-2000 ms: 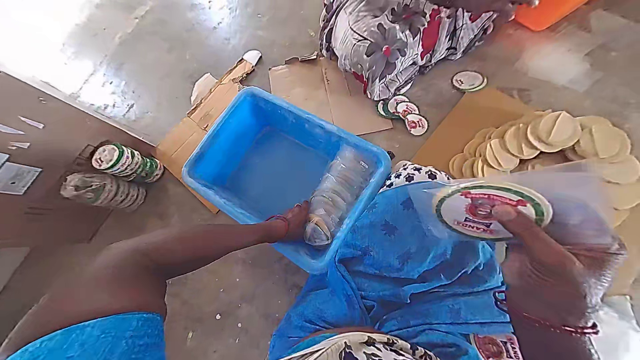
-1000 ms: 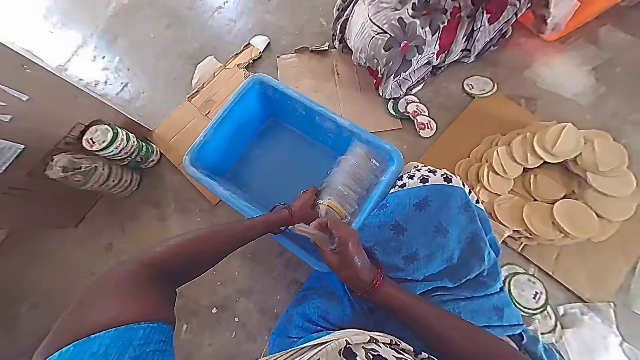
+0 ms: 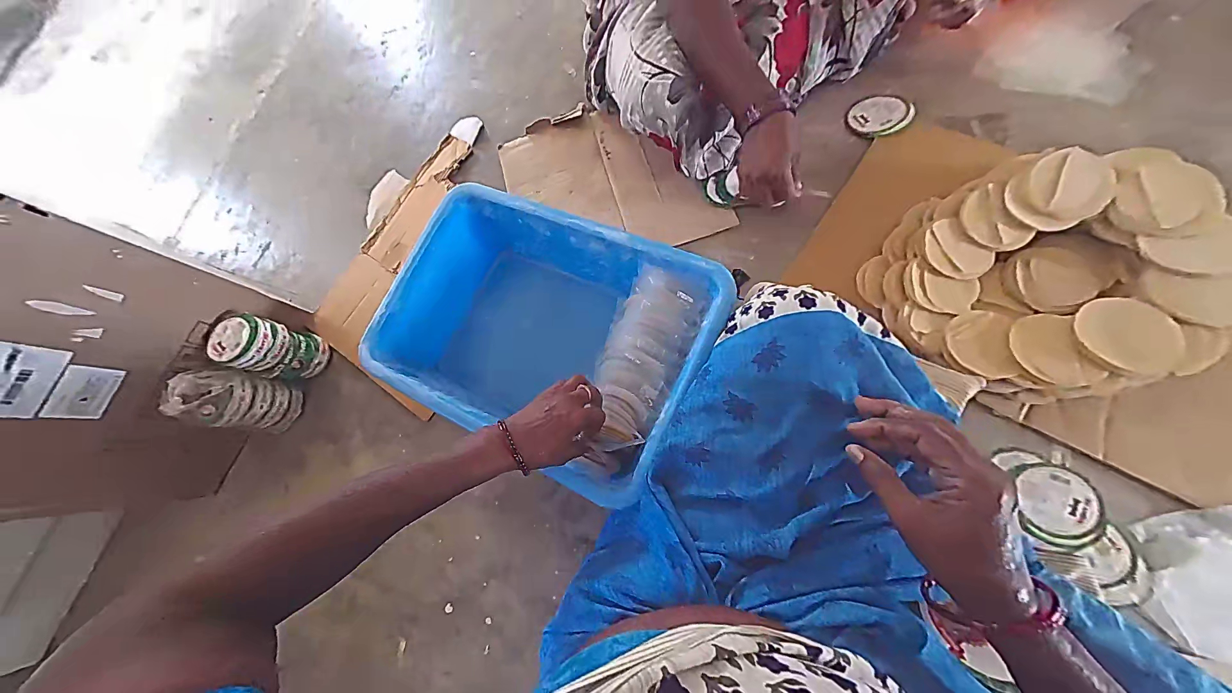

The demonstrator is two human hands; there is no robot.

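Note:
A blue plastic tub (image 3: 539,327) stands in front of me with a row of clear plastic packets of round discs (image 3: 645,337) along its right side. My left hand (image 3: 558,423) reaches over the near rim, its fingers closed at the edge of the nearest packet; whether it grips the plastic is hidden. Over the blue cloth on my lap, my right hand (image 3: 929,491) is raised, fingers apart, holding nothing. Round printed labels (image 3: 1059,500) lie to the right of my right hand. Thin pale round discs (image 3: 1126,337) are piled in a ring on cardboard at the right.
Bundled printed labels (image 3: 265,346) stand at left beside a cardboard box (image 3: 144,452). Flattened cardboard (image 3: 616,173) lies behind the tub. Another person's hand (image 3: 768,164) touches labels on the floor at the top. A single label (image 3: 879,115) lies near the sheet under the discs.
My right hand held a printed label, then met my left hand at the tub's packets; now it is back over my lap, empty. The other person's hand has come down to the floor labels.

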